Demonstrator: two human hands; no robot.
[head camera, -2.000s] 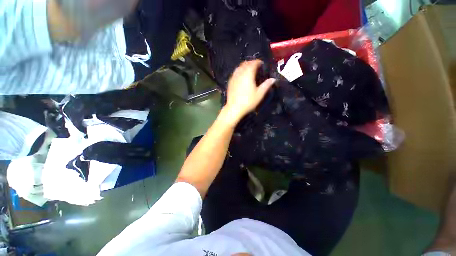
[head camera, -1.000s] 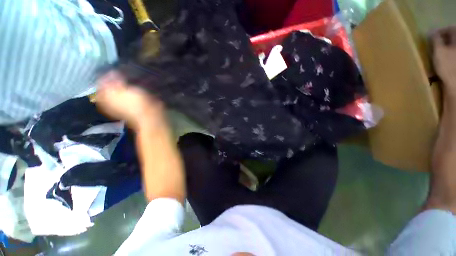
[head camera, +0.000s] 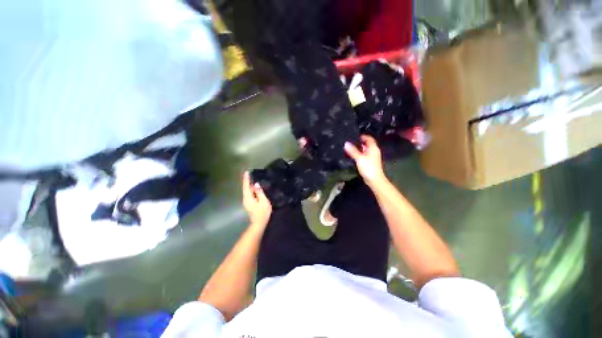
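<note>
A black garment piece (head camera: 317, 99) with a small pale print hangs down over the wearer's lap. My left hand (head camera: 256, 201) grips its bunched left end above the knee. My right hand (head camera: 367, 158) pinches the cloth further right, near the other knee. A red crate (head camera: 379, 58) stands just ahead, filled with a heap of black printed cloth (head camera: 389, 96). A white tag or strip (head camera: 356, 91) lies on that heap. The cloth's far end runs up into a dark area and is hard to make out.
A taped cardboard carton (head camera: 455, 119) stands at the right. A person in a pale top (head camera: 112, 79) is close at the upper left. A white and black cloth pile (head camera: 99, 211) lies at the left. The green floor (head camera: 231, 142) shows between.
My left hand has come back from the far left to the lap, holding cloth. My right hand has come in from the right edge onto the cloth. The carton now shows closed and taped.
</note>
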